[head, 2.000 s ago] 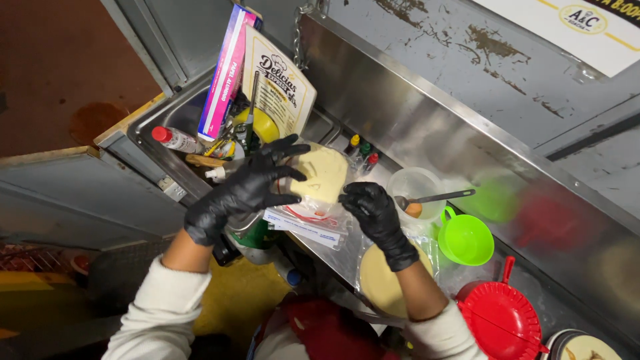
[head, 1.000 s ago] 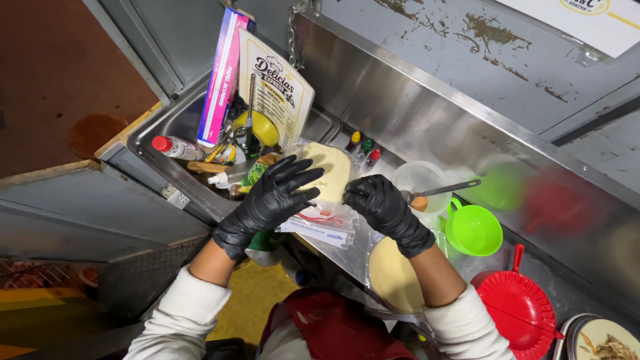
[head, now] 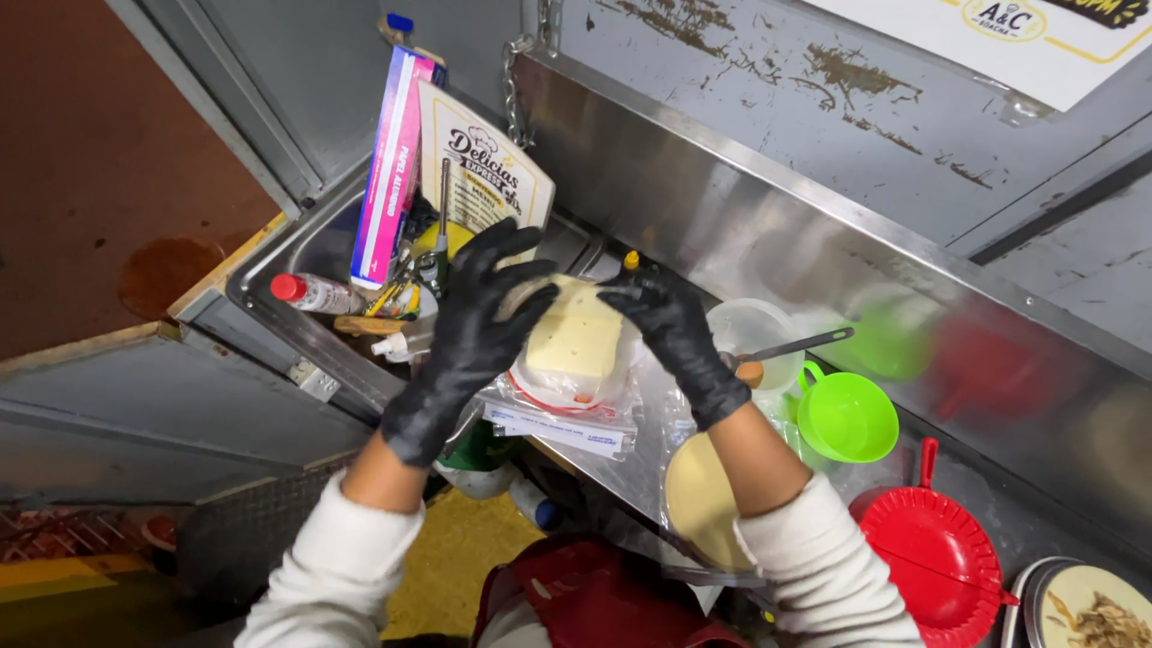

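A block of pale cheese (head: 574, 337), with a thin slice or flap at its top, rests on clear plastic packaging with a red edge. My left hand (head: 490, 301), in a black glove, is at the cheese's left side with its fingers apart. My right hand (head: 670, 337), also black-gloved, has its fingertips at the upper right edge of the cheese; whether they pinch it is unclear. Under my right forearm lies a stack of round pale dough discs (head: 700, 499) in plastic. A resealable bag (head: 558, 430) lies below the packaging.
Right of my hands are a clear tub (head: 756, 328) with a dark-handled utensil, a green cup (head: 848, 417), a red dough press (head: 936, 558) and a plate of shredded food (head: 1093, 616). Leftward, a sink (head: 270, 270) holds a foil box (head: 393, 171), a menu board (head: 486, 171) and a red-capped bottle (head: 315, 293).
My left hand's fingers have moved from spread above the cheese's left side to curled nearer its top edge. More of the cheese block shows between my hands.
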